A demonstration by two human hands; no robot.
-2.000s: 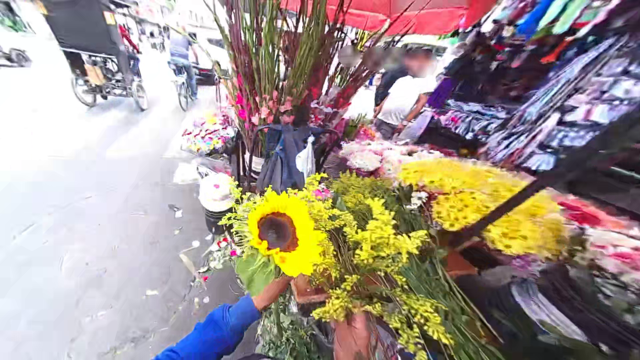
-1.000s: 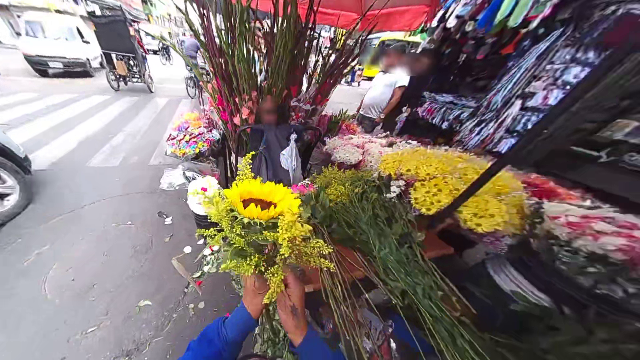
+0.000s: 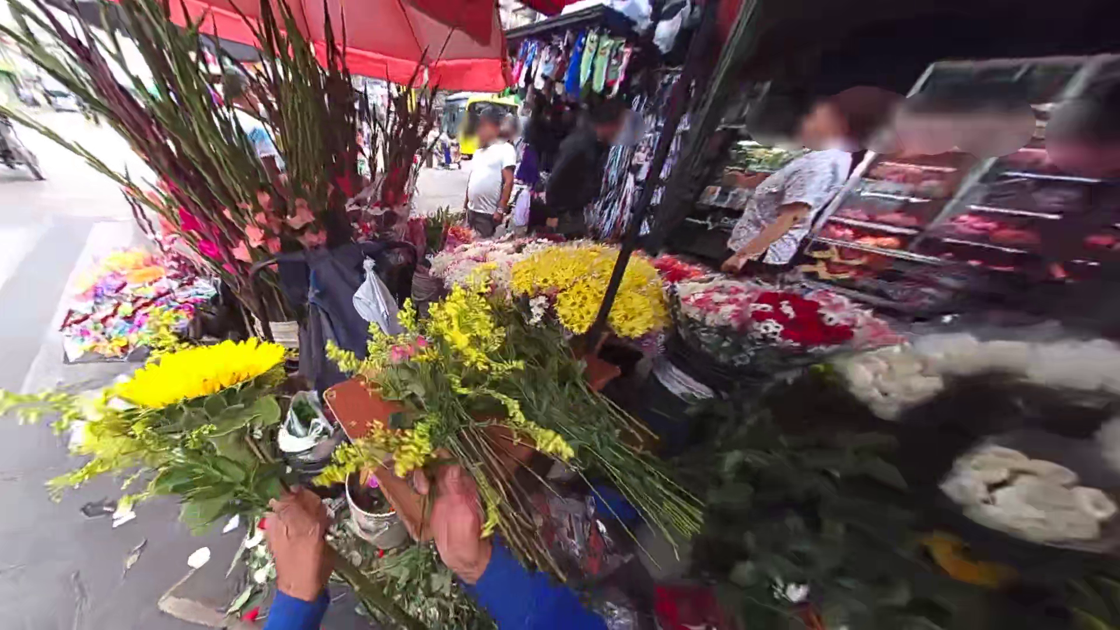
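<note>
My left hand [image 3: 298,538] is closed around the stems of a small bunch with a yellow sunflower [image 3: 203,371] and yellow goldenrod-like sprigs; its thick stem end slants down to the right below the hand. At the edge of a wooden board [image 3: 360,408], my right hand [image 3: 457,521] is beside a loose pile of green stems [image 3: 560,420] with yellow sprigs. Its fingers are partly hidden and blurred, so whether they hold a sprig does not show. A whitish bucket [image 3: 376,518] is between the two hands.
Tall gladiolus-like stems [image 3: 297,131] rise behind a dark cloth. Yellow daisy-like flowers [image 3: 604,284], red and pink blooms [image 3: 801,317] and white flowers [image 3: 1019,486] extend to the right. A black pole [image 3: 637,210] slants across. Several people stand beyond, one in a white shirt [image 3: 491,179].
The view has swung right. My right hand, beside my left at the sunflower bunch one second ago, is now apart from it at the pile of stems. My left hand keeps the bunch, now tilted left.
</note>
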